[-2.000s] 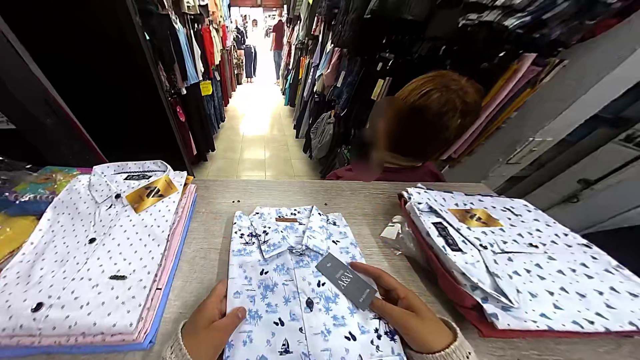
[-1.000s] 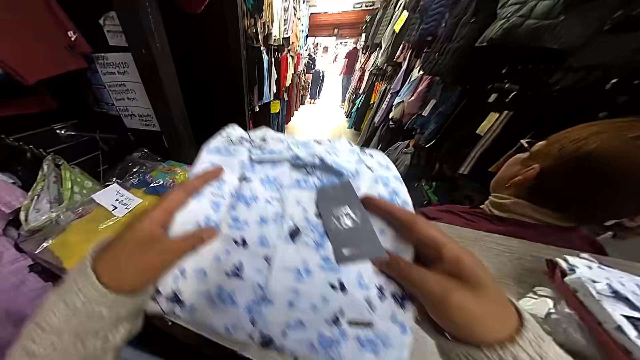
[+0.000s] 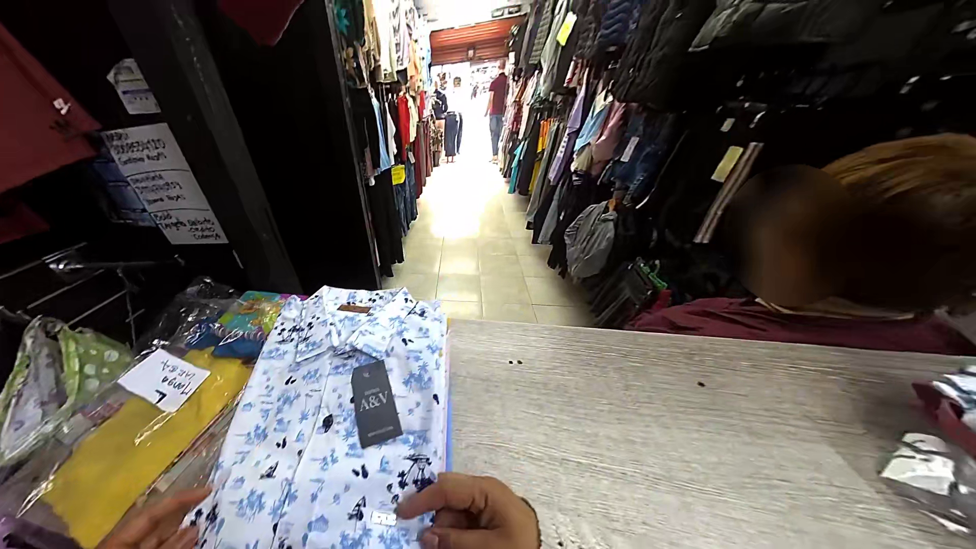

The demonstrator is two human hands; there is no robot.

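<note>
A folded white shirt with a blue palm print (image 3: 305, 450) lies on the stack at the left of the counter, its collar pointing away from me. A dark grey hang tag (image 3: 376, 404) rests on its front. At the shirt's lower right edge is my right hand (image 3: 476, 511), thumb and index finger near a small white label; whether it pinches the cloth is unclear. My left hand (image 3: 156, 522) touches the lower left edge, partly cut off by the frame, fingers extended. Beneath the shirt, a thin blue edge of other folded clothing shows.
The wood-grain counter (image 3: 648, 427) spans the front. Plastic-wrapped garments, one yellow (image 3: 145, 435), lie at left with a handwritten paper (image 3: 164, 380). A clear plastic bag (image 3: 926, 473) and folded clothing are at the right edge. A person in maroon (image 3: 785, 324) is beyond the counter; clothes racks line the aisle.
The blue-print shirt, earlier at the counter's middle and then lifted between my hands, now lies on the left stack. My right hand has come away from the hang tag.
</note>
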